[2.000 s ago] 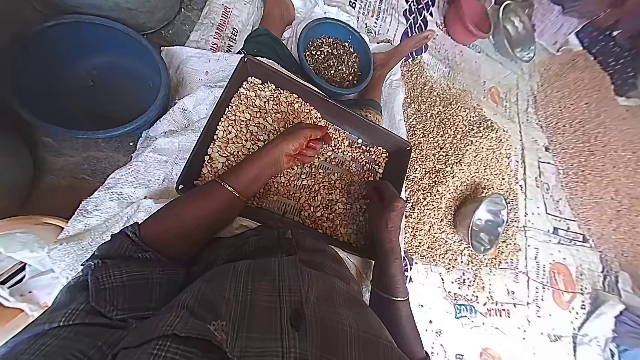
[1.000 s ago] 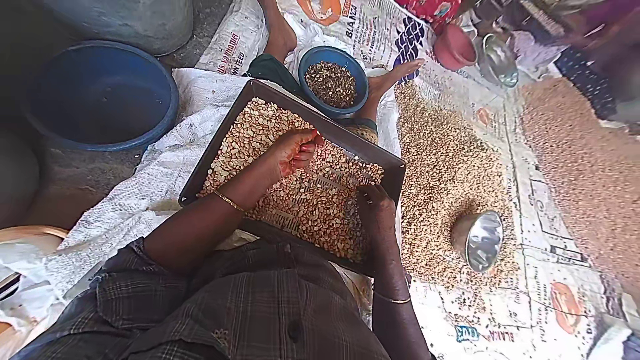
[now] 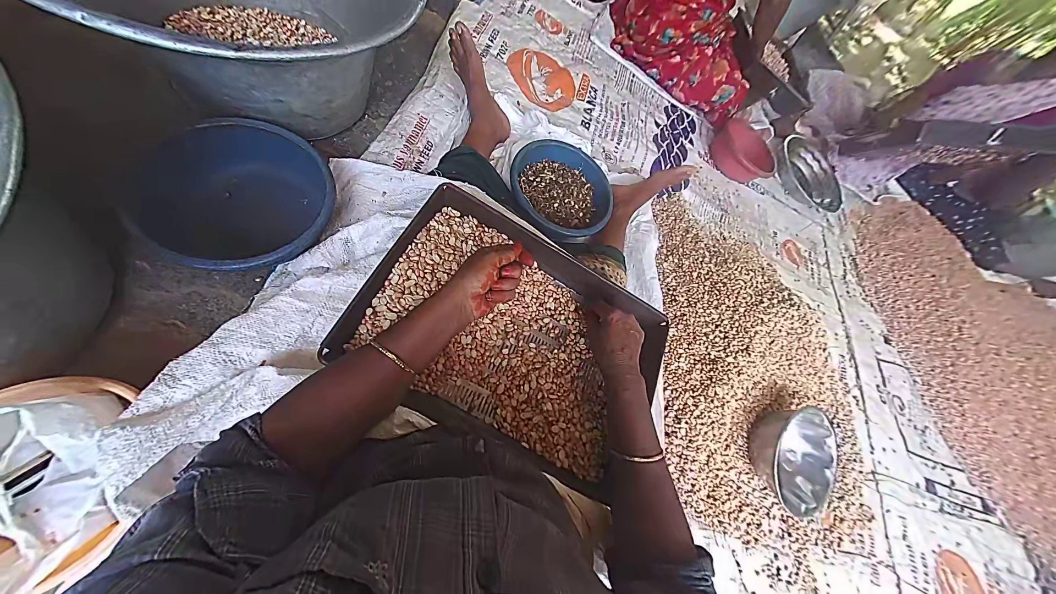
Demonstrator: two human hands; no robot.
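Note:
A dark rectangular tray (image 3: 381, 266) lies tilted across my lap, spread with pale and reddish nuts or seeds (image 3: 495, 363). Above its upper middle is my left hand (image 3: 492, 279), with curled fingers, reddish stains and the fingertips pinched together; whether a small piece is between them cannot be told. My right hand (image 3: 615, 334) is at the right part of the tray, fingers bent down near the nuts and the far rim, partly hidden. Just beyond the tray, between my feet, a small blue bowl (image 3: 606, 177) holds dark husks or scraps (image 3: 557, 192).
A steel bowl (image 3: 804, 462) lies tipped on a nut heap (image 3: 734, 355) at right, beside a reddish heap (image 3: 957, 330). A blue basin (image 3: 227, 194) and large metal tubs (image 3: 338, 91) stand left. Printed sacks cover the floor. A person in red floral cloth (image 3: 681, 49) sits beyond, near a red bowl (image 3: 742, 151).
The view has shifted, showing more of the far side. My left hand stays over the tray, and my right hand has moved slightly up along its right part since two seconds ago.

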